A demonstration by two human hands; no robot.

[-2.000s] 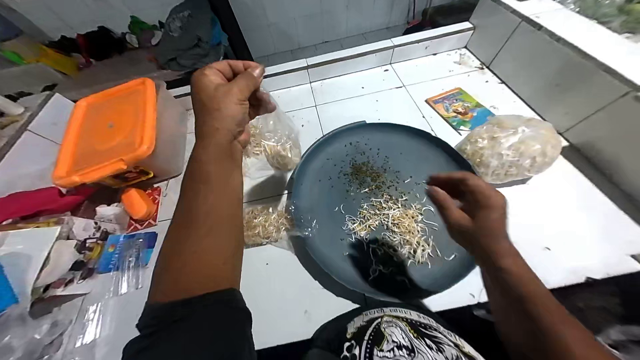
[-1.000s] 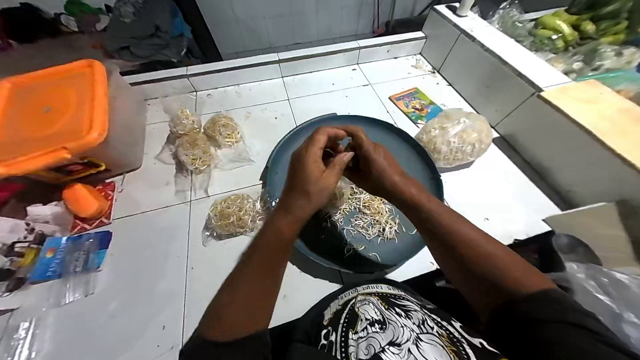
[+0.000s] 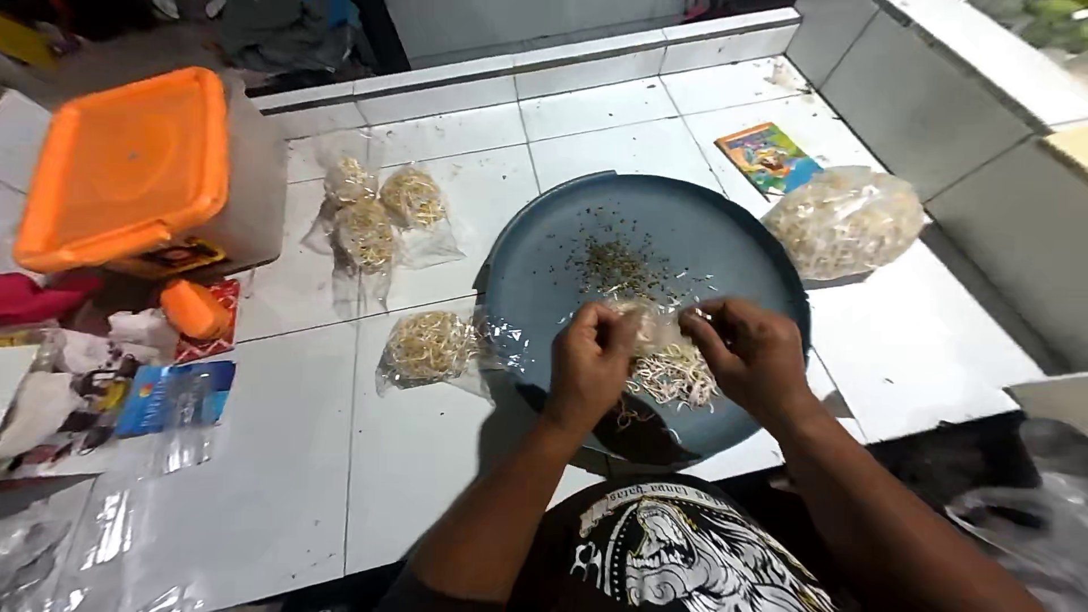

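Over the round grey-blue tray [image 3: 527, 255], my left hand [image 3: 592, 361] and my right hand [image 3: 752, 348] pinch opposite sides of a small clear plastic bag [image 3: 653, 323] with pale bean sprouts in it. Loose bean sprouts [image 3: 676, 376] lie on the tray just below the bag, and a scatter of small dark husks [image 3: 616, 262] lies above it. Left of the tray rests a filled bag of sprouts [image 3: 431, 344]; several more small bags of sprouts [image 3: 367, 234] sit together further back. A larger clear bag of sprouts [image 3: 846, 223] stands at the tray's right.
A translucent tub with an orange lid [image 3: 132, 166] stands at the back left. Near it are an orange plastic object [image 3: 195, 309], a blue packet [image 3: 174, 398] and clear plastic bags [image 3: 110, 527]. A colourful booklet [image 3: 767, 159] lies behind the tray. Low tiled walls [image 3: 935, 93] edge the counter.
My hands, close together one second ago, are now further apart with the bag stretched between them. Two seconds ago my left hand was raised high and my right hand was over the tray.
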